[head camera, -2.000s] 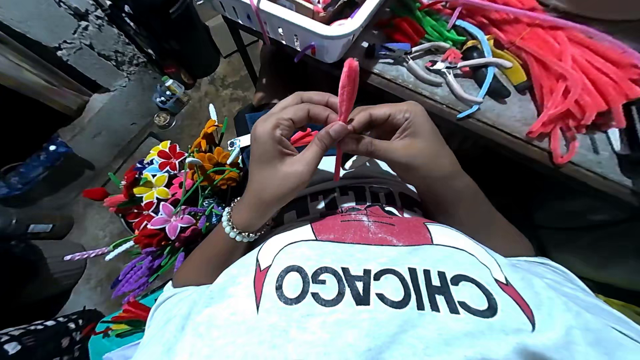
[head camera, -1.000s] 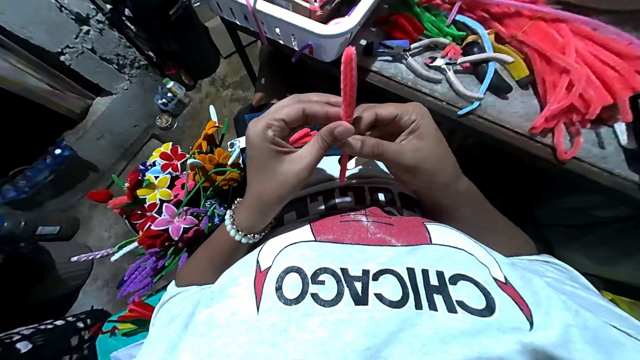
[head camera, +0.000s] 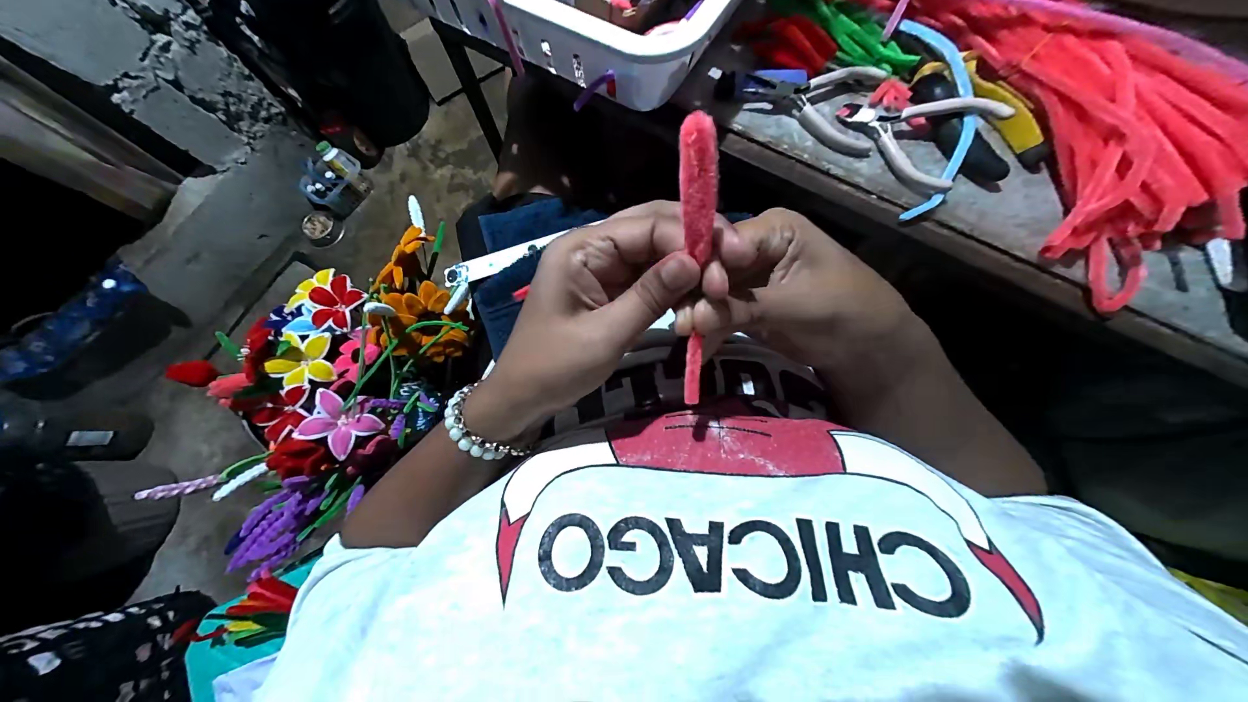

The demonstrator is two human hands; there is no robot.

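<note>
Upright in front of my chest stands a coral-red chenille stem (head camera: 698,171), bent into a narrow, closed loop with its tail pointing down. My left hand (head camera: 609,302), with a beaded bracelet (head camera: 466,429) at the wrist, pinches it between thumb and fingers just below the loop. The fingertips of my right hand (head camera: 780,283) grip the same stem at its lower part, touching my left fingertips. The stem's middle is hidden behind the fingers. A bit of another red piece (head camera: 522,292) shows just left of my left hand.
On the bench (head camera: 1185,307) at right lie pliers (head camera: 902,127), a blue stem (head camera: 965,146) and a large bundle of coral chenille stems (head camera: 1141,127). A white plastic basket (head camera: 643,63) sits at its left end. Chenille flowers (head camera: 336,419) stand left of my left arm.
The loop looks narrower than two seconds ago. My right fingers have shifted down onto the stem below the loop, and more tail shows beneath them.
</note>
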